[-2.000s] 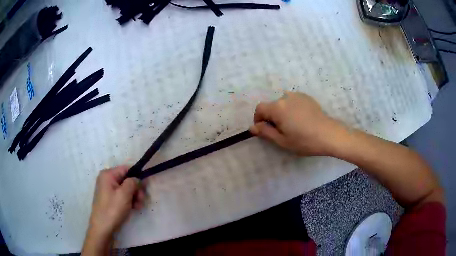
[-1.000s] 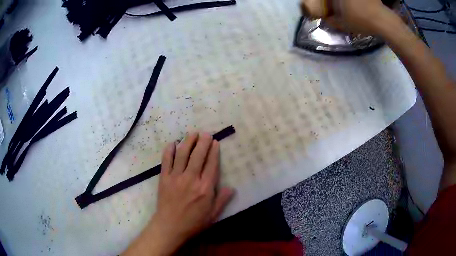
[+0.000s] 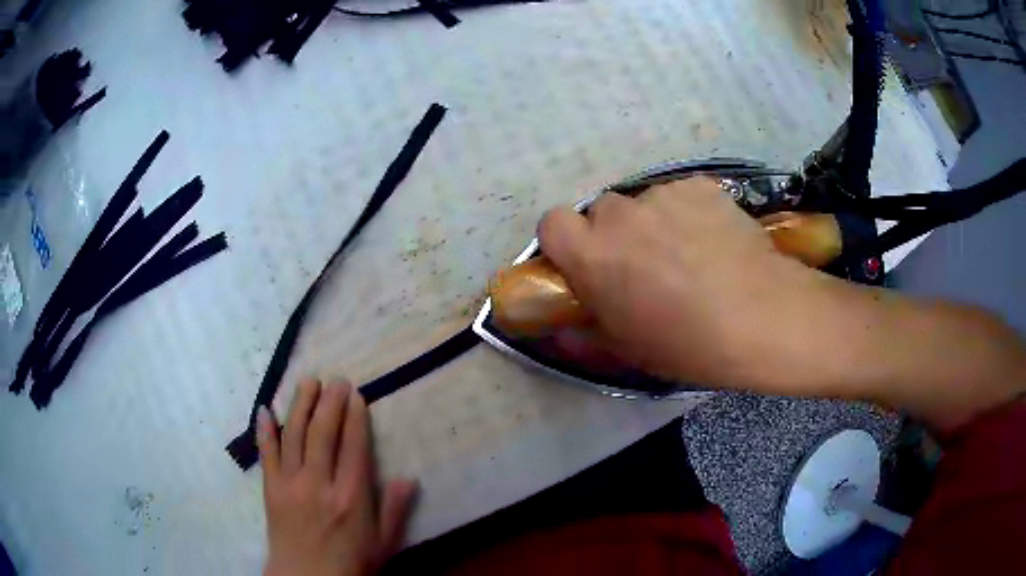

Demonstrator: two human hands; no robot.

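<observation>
A dark fabric strap (image 3: 422, 369) lies on the white pressing table in a V, its joined corner at the lower left and its other arm running up to the right. My left hand (image 3: 326, 467) lies flat over the strap near the corner, fingers spread a little, pressing it to the cloth. My right hand (image 3: 664, 281) is closed around the wooden handle of the steam iron (image 3: 529, 295). The iron's pointed tip is on the lower arm of the strap and its body hides that arm's free end.
Pressed dark strips (image 3: 113, 264) fan out at the left near a clear plastic bag (image 3: 39, 231). A black pile (image 3: 253, 23) lies at the far side. The iron's hose (image 3: 864, 101) rises at the right. A white round base (image 3: 833, 495) stands on the speckled floor.
My right hand has brought the iron from the far right down onto the strap's lower arm. My left hand has slid from the middle of that arm towards the corner.
</observation>
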